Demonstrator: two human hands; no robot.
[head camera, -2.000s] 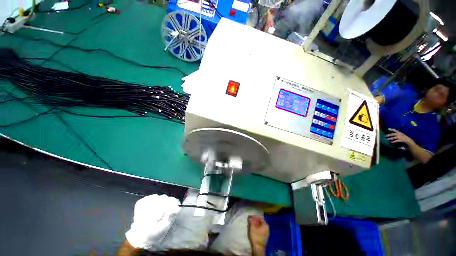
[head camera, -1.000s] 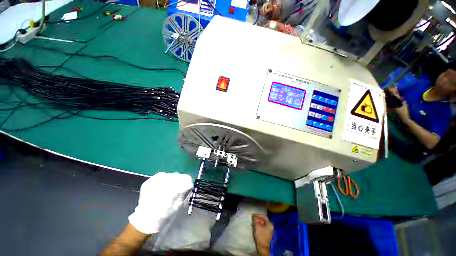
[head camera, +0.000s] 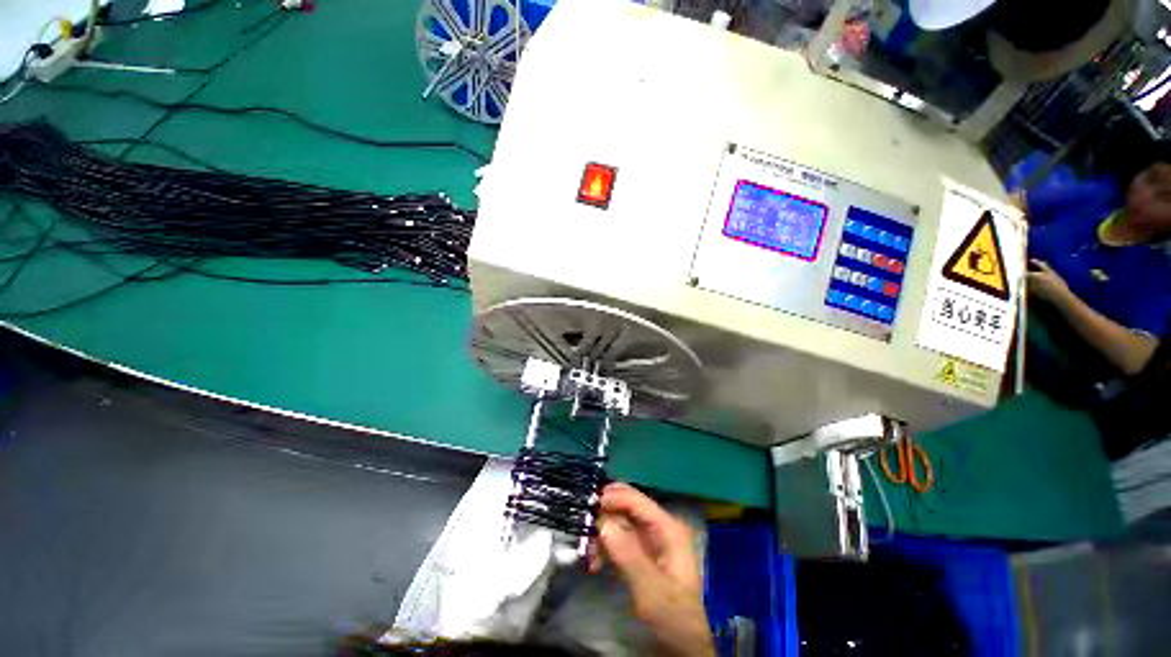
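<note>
A black cable coil (head camera: 557, 493) is wound around the two parallel silver winding rods (head camera: 533, 425), which stick out from the grey spoked disc (head camera: 588, 347) on the machine's left front. My left hand (head camera: 488, 578), in a white glove, is blurred at the lower left end of the coil and rods; its fingers are not clear. My bare right hand (head camera: 652, 549) has thumb and fingers closed at the right side of the coil, by the right rod. The silver clamp blocks (head camera: 578, 385) sit at the rod bases.
The cream machine (head camera: 616, 109) fills the centre. Its tying head (head camera: 848, 501) is at right front, beside orange scissors (head camera: 909, 463). Loose black cables (head camera: 257, 212) lie left on the green bench (head camera: 257, 347). A blue bin (head camera: 982, 584) is lower right. A person (head camera: 1111, 282) sits at right.
The blurred, spinning disc and rods have come to rest. The coil has more turns than two seconds ago. My left hand has moved right to the rod ends; my right hand has risen to the coil.
</note>
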